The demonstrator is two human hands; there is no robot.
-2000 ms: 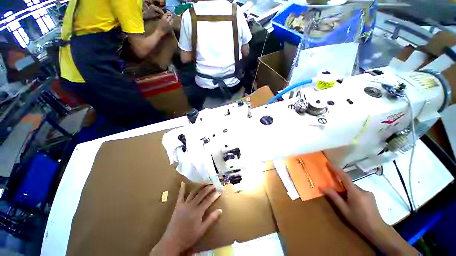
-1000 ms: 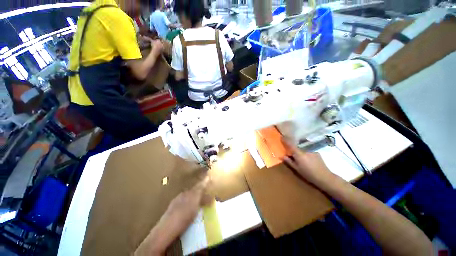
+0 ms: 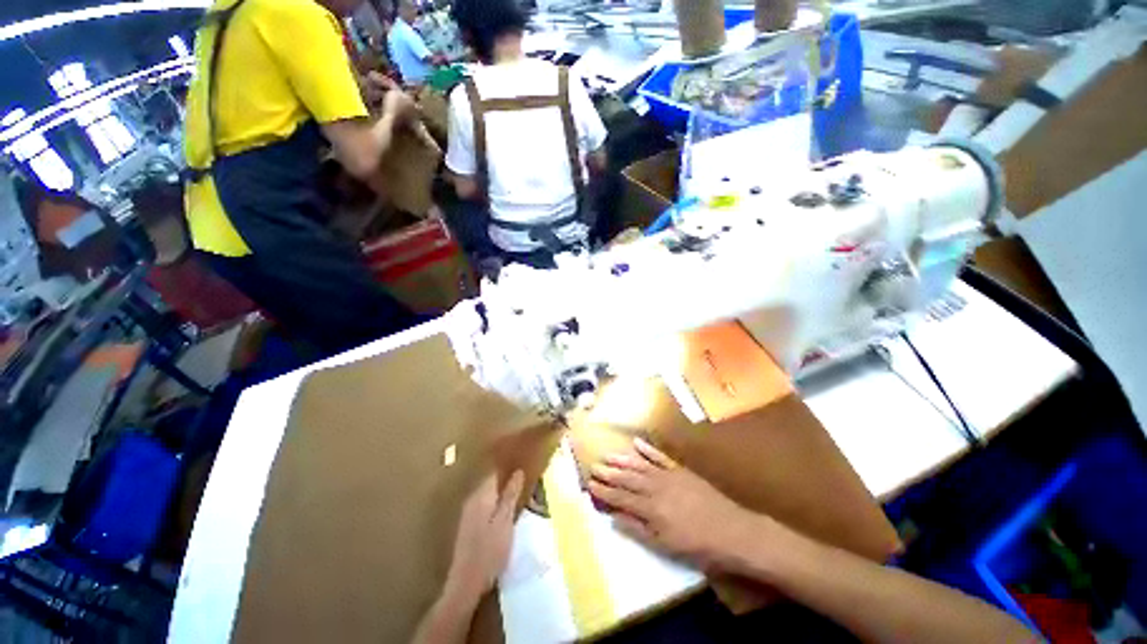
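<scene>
A large brown panel (image 3: 365, 503) lies left of the needle, with a small tan tab (image 3: 449, 454) on it. My left hand (image 3: 484, 535) is blurred at this panel's right edge, its grip unclear. My right hand (image 3: 660, 501) lies on a brown piece (image 3: 786, 472) right of the needle, fingers slightly apart near its left edge. An orange pocket piece (image 3: 736, 375) with a thin line down it and a white strip beside it lies under the machine arm. The sewing machine's needle area (image 3: 576, 381) is beside a bright glow; the needle itself cannot be made out.
The white machine arm (image 3: 755, 264) crosses the white table (image 3: 216, 503). A pale yellow strip (image 3: 581, 566) lies at the front. Two people stand beyond the table, one in a yellow shirt (image 3: 296, 63), one in white (image 3: 522, 138). A blue bin (image 3: 845, 82) and stacked brown pieces are behind right.
My right hand has left the orange piece and moved left to the brown piece near the needle. My left hand has moved slightly back from the needle. The camera view has shifted.
</scene>
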